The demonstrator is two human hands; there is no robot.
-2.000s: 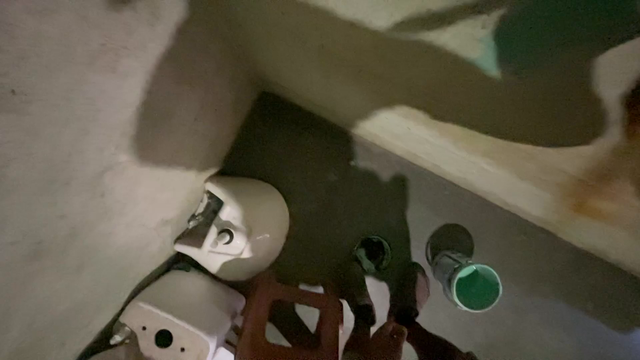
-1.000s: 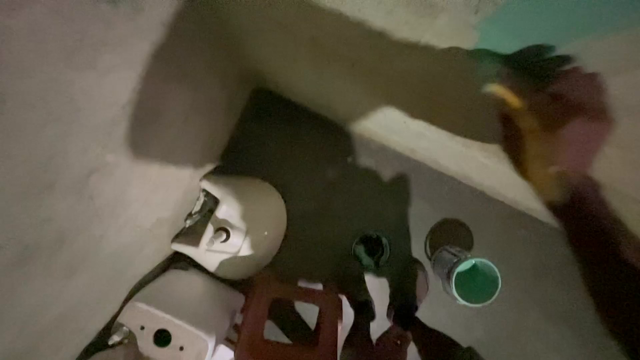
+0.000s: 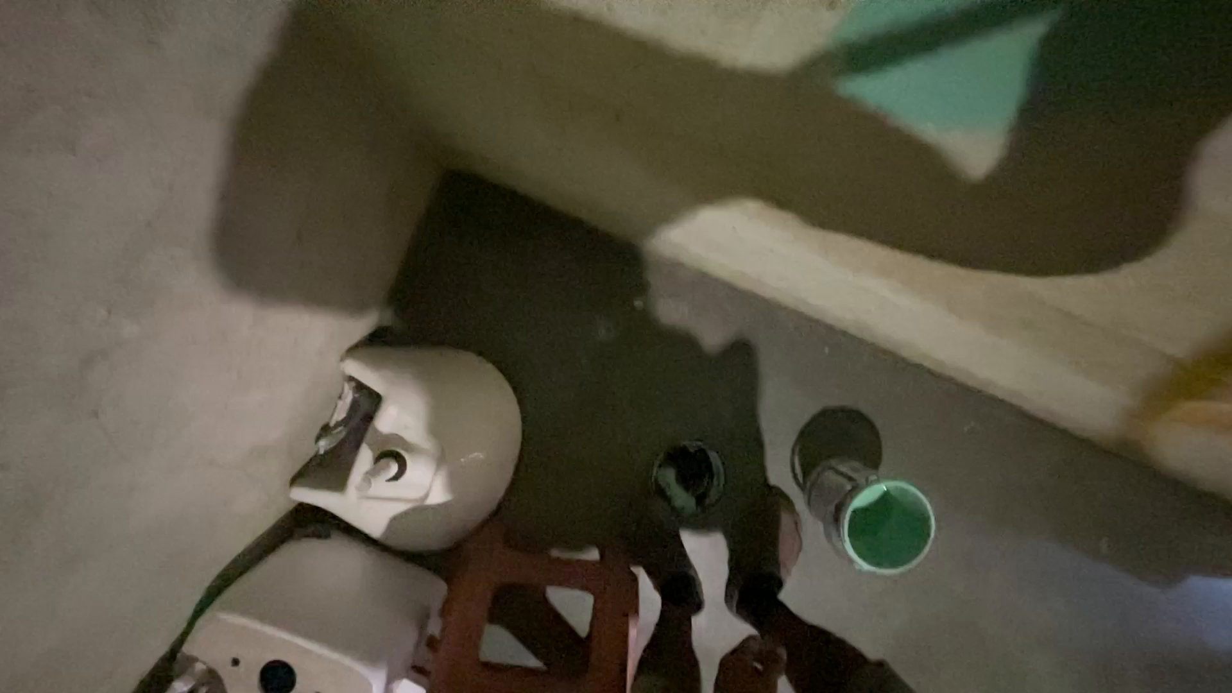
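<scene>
At the bottom edge, between the lower legs, is a small brown shape (image 3: 751,664) that may be my left hand; its grip is unclear. A blurred yellow-orange shape (image 3: 1193,385) at the right edge may belong to my right hand or something in it. Below and left of it, an open container of green paint (image 3: 888,526) stands on the floor. A small dark round container (image 3: 688,476) is by the feet. Teal paint (image 3: 943,77) covers part of the upper wall, crossed by dark shadows.
A white ceramic washbasin (image 3: 472,443) lies by the left wall, near another white ceramic fixture (image 3: 327,587). A red-brown plastic stool (image 3: 462,616) stands beside them. My feet (image 3: 770,539) are on the grey floor, left of the paint container. A wall ledge (image 3: 866,279) runs diagonally above the floor.
One second ago my right hand was at the upper right by the wall, around something yellow; it has moved away to the right. The large shadow on the wall has changed shape.
</scene>
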